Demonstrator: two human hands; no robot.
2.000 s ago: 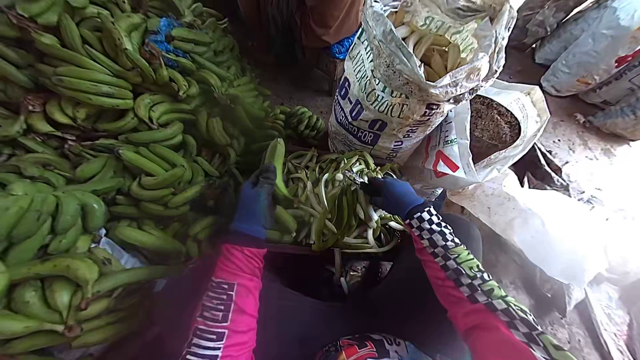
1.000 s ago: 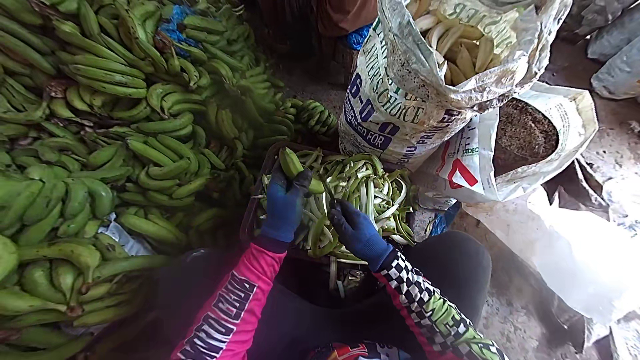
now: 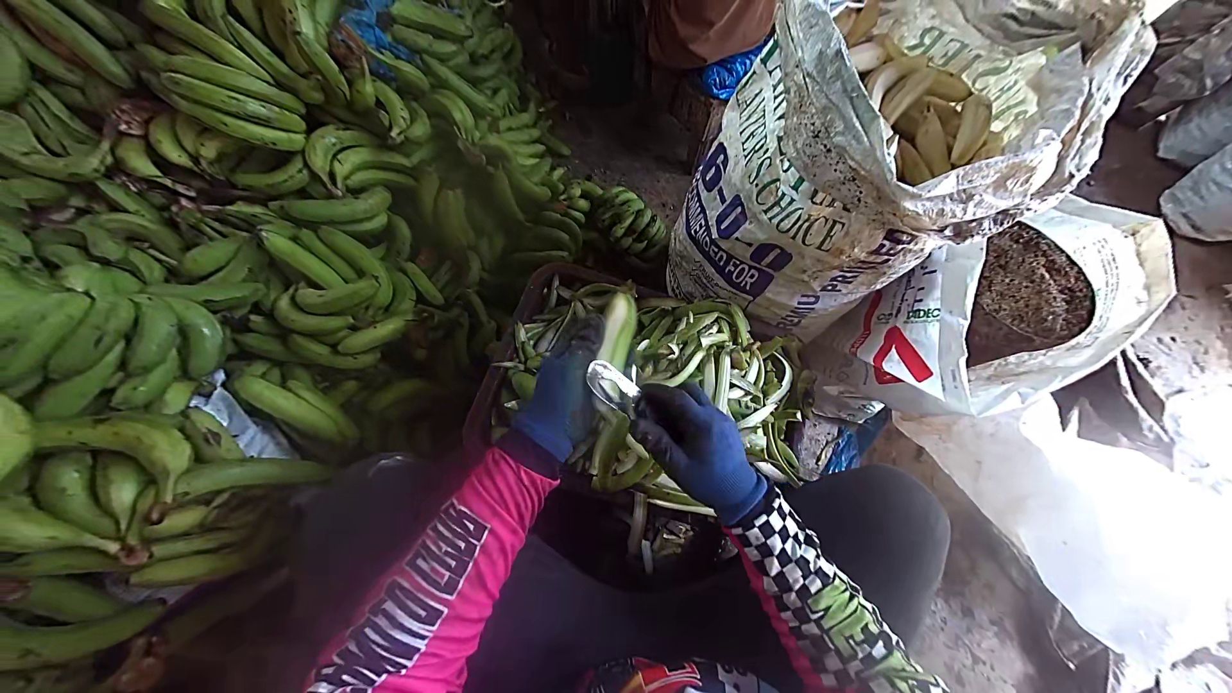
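Note:
My left hand, in a blue glove with a dark palm, is closed around a green banana that points up and away from me. In my right hand, gloved alike, is a small metal peeling blade, held against or just beside the banana; contact cannot be told. Both hands are above a dark crate heaped with green peel strips. Part of the banana is hidden by my left fingers.
A large pile of green bananas fills the left. Beyond the crate at right stands a sack holding peeled bananas. Beside it is a white sack with dark granular matter. White sheeting lies at right.
The banana in my left hand has swung from a slant to nearly upright. Two seconds ago my right hand was farther right over the peels; it is now close to the left.

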